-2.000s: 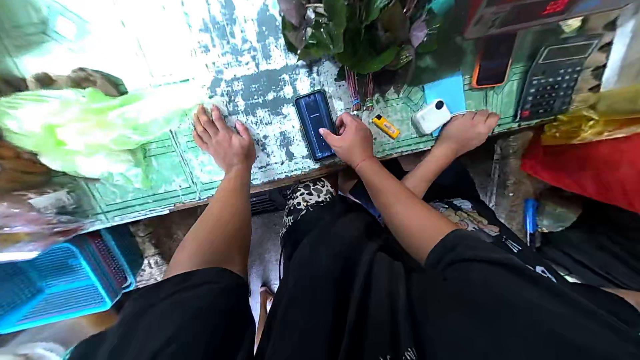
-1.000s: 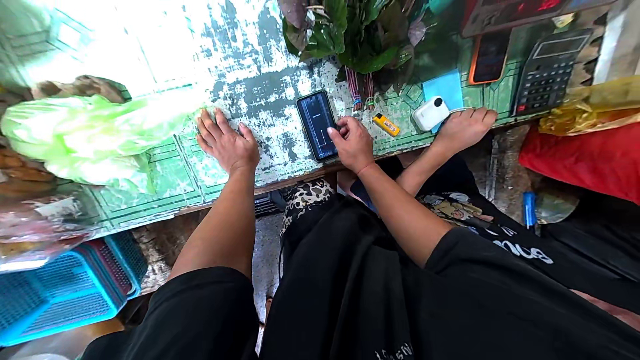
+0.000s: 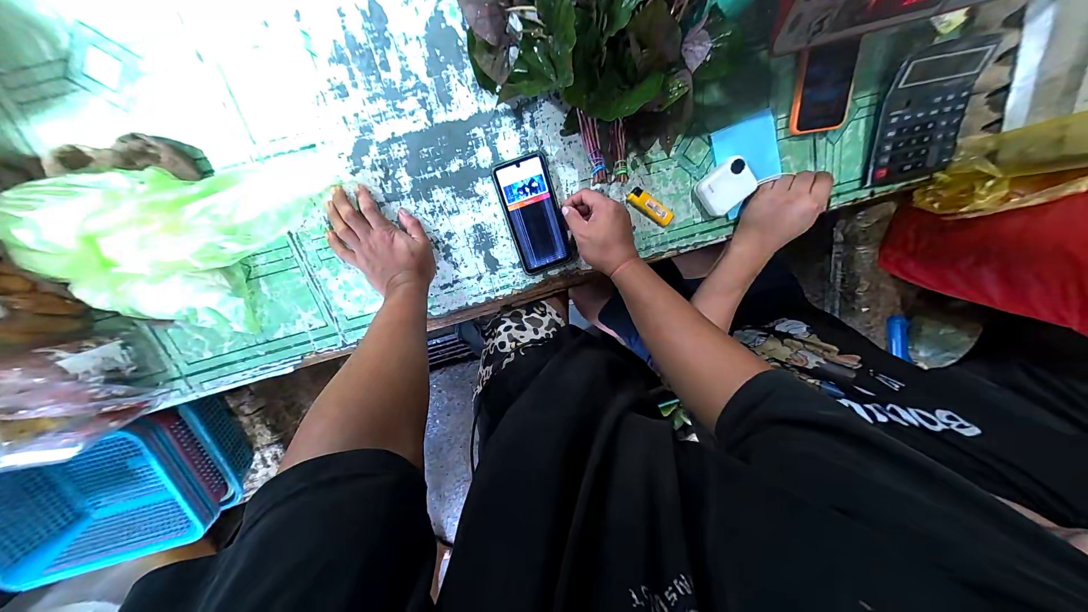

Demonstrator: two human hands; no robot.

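My left hand (image 3: 382, 242) lies palm down with its fingers apart on the worn green tabletop (image 3: 297, 280). My right hand (image 3: 602, 228) rests at the right edge of a black smartphone (image 3: 534, 212), its fingers curled and holding nothing that I can see. The phone lies flat with its screen lit, a bright picture at the top and a dark area below. Just right of my right hand is a yellow lighter (image 3: 650, 206). Bundled leafy greens (image 3: 612, 64), their stems tied with bands, lie beyond the phone.
Another person's hand (image 3: 784, 204) rests beside a white device (image 3: 727, 187) and blue paper (image 3: 750, 143). A phone in an orange case (image 3: 824, 87) and a calculator (image 3: 931, 115) lie farther right. Light green plastic bags (image 3: 153, 229) lie at left, above blue plastic baskets (image 3: 93, 501).
The phone's screen has changed from mostly dark to showing a bright picture at its top. My right hand's fingers have shifted off the screen to the phone's edge. My left hand has stayed put.
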